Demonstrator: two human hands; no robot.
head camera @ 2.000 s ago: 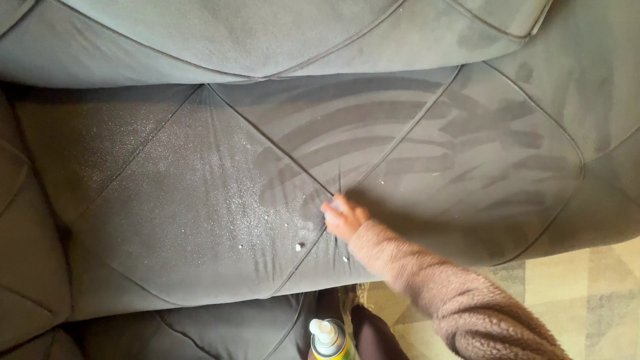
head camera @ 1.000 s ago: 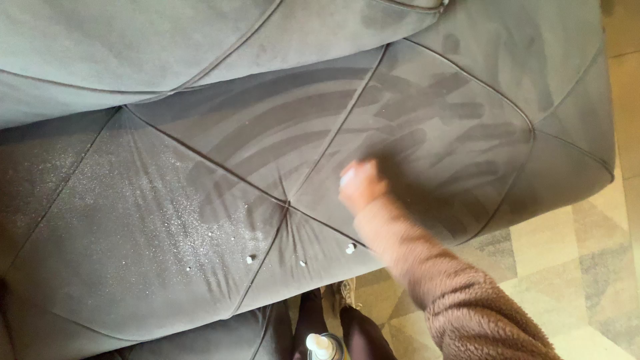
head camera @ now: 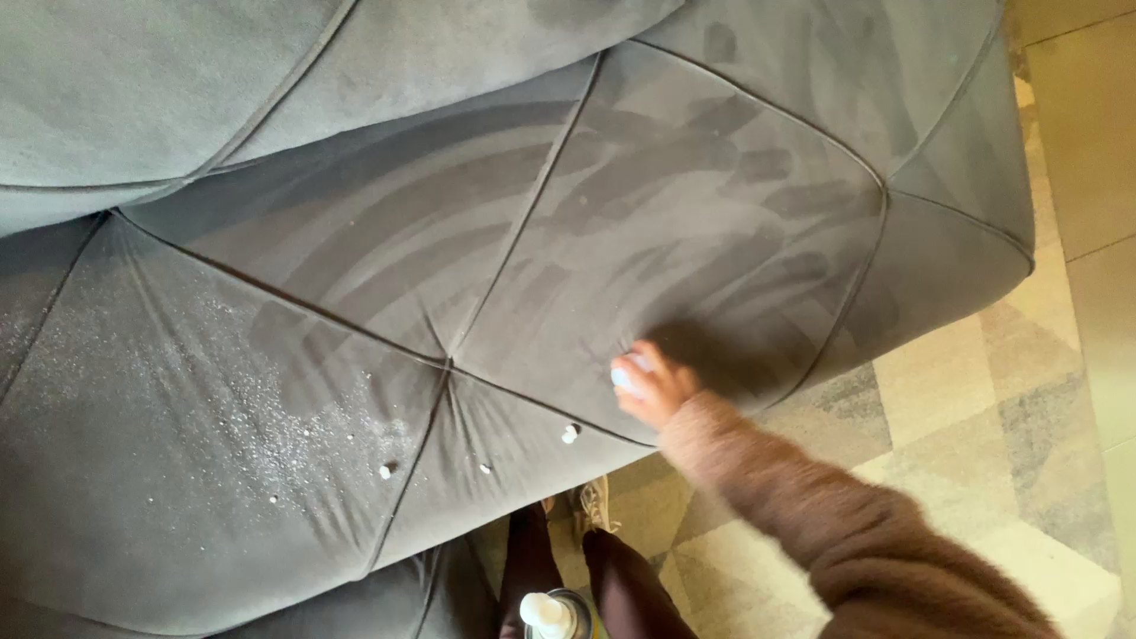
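Observation:
My right hand (head camera: pixel 657 386), in a fuzzy brown sleeve, is closed around a small white object (head camera: pixel 628 373) and rests on the grey upholstered sofa seat (head camera: pixel 550 328). What the object is, I cannot tell. Piped seams cross the seat and meet left of my hand. White specks of foam (head camera: pixel 275 435) lie scattered over its left part, and a few small white clumps (head camera: pixel 570 434) sit near the front edge. Dark curved streaks mark the fabric above and around my hand. A can with a white nozzle (head camera: pixel 546 614) stands upright at the bottom. My left hand is out of view.
A grey sofa back cushion (head camera: pixel 399 62) borders the seat at the upper left. Below the front edge are my legs (head camera: pixel 621 577) and a shoe (head camera: pixel 595 504). A patterned beige and grey rug (head camera: pixel 932 399) covers the floor at the right, beside tan tiles (head camera: pixel 1074 133).
My right hand has moved right along the seat, from the seam crossing to the panel beyond it, still holding the white object. The view has shifted right.

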